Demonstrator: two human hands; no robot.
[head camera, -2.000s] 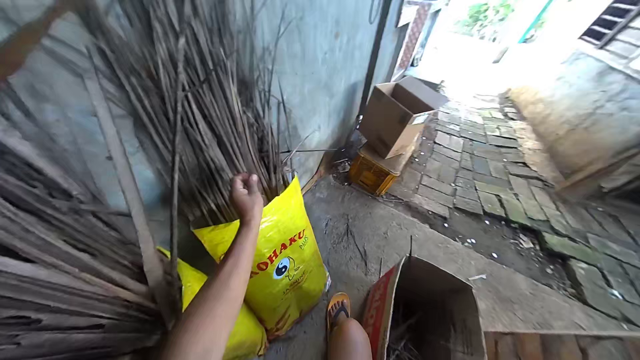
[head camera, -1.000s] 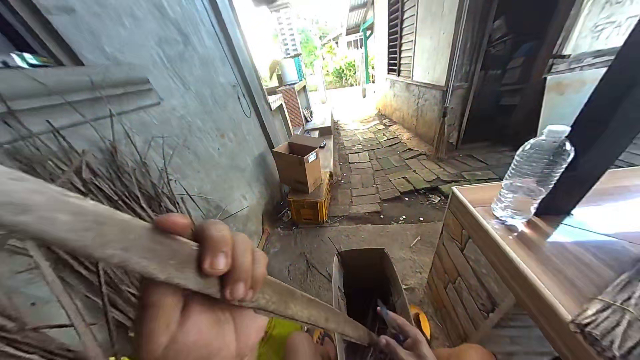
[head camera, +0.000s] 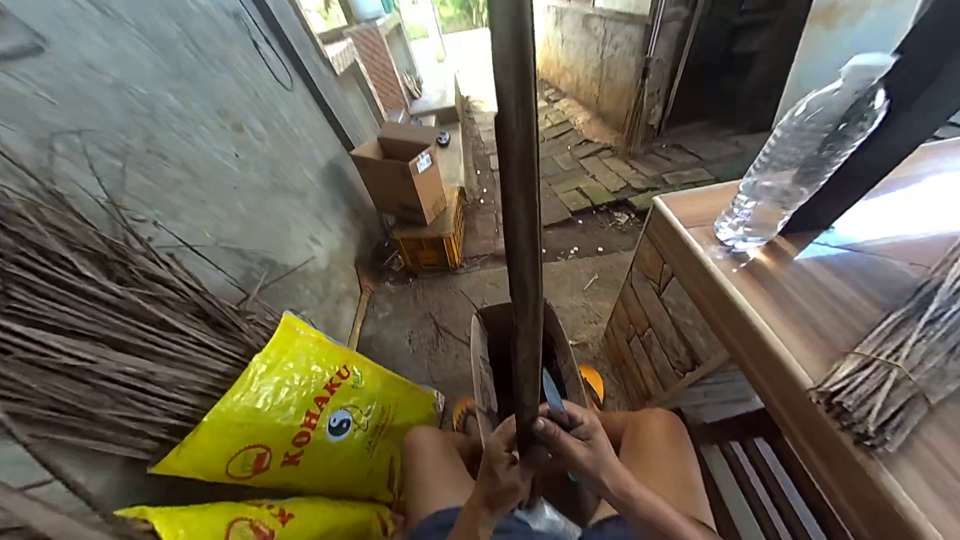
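Note:
A long brown dried stalk (head camera: 519, 187) stands nearly upright in front of me, its lower end between my knees. My left hand (head camera: 501, 469) is closed around that lower end. Against the stalk's right side, my right hand (head camera: 574, 442) grips a knife (head camera: 555, 397), its blade pointing up and its handle mostly hidden by the fingers. Behind the hands, an open cardboard box (head camera: 484, 367) stands on the floor between my legs; its inside is dark.
Yellow printed sacks (head camera: 322, 420) and a heap of dried stalks (head camera: 112, 322) lie left. Ahead, a cardboard box (head camera: 405, 176) sits on a yellow crate (head camera: 431, 244). At right, a tiled counter (head camera: 757, 322) holds a plastic bottle (head camera: 810, 150) and a tied stick bundle (head camera: 892, 367).
Two seconds ago one hand was over the sacks by the heap. One second ago the stalk lay slanted across the view in my left hand; now it is nearly upright, with both hands at its lower end.

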